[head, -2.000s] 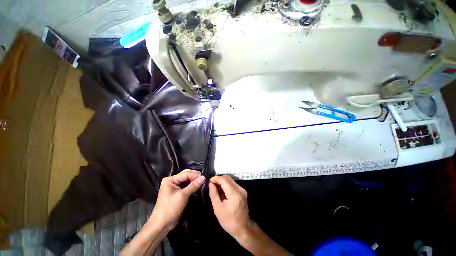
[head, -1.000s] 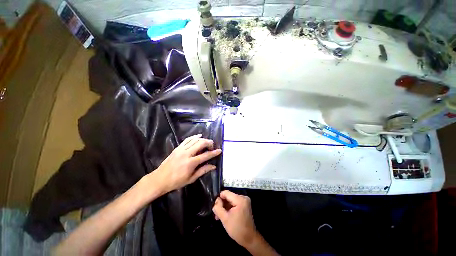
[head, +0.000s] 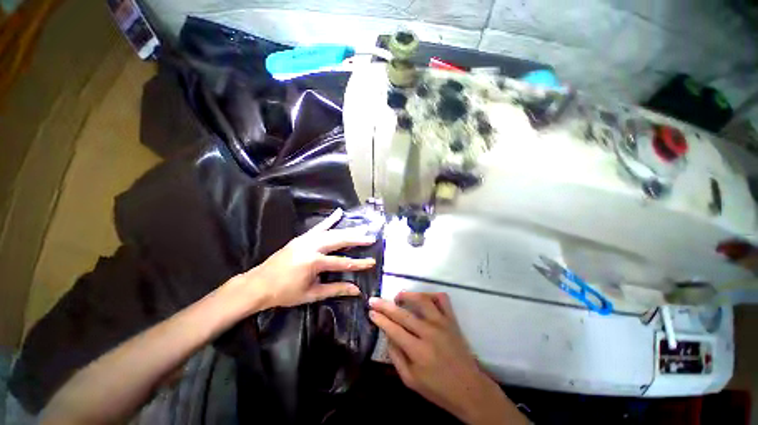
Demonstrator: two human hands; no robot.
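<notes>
The dark brown garment piece (head: 249, 191) lies left of the machine head, shiny and creased, and hangs over the front edge. Its right edge runs up to the presser foot (head: 378, 217) under a bright light. My left hand (head: 312, 266) lies on the garment with fingers spread, just below the foot. My right hand (head: 424, 332) is at the garment's right edge, its fingertips touching that edge near the front of the white machine bed (head: 515, 332). Whether the right fingers pinch the edge is hard to tell. The off-white sewing machine arm (head: 532, 191) is blurred.
Light blue thread snips (head: 578, 286) lie on the bed. A small tray (head: 684, 357) is at the bed's right end. A blue-handled tool (head: 309, 61) lies behind the head. A phone (head: 133, 29) stands at the upper left, above brown cardboard (head: 83, 191).
The view has tilted and shifted. My left hand has moved from pinching the edge to lying flat, now close to the foot. My right hand has moved up along the edge onto the bed's front.
</notes>
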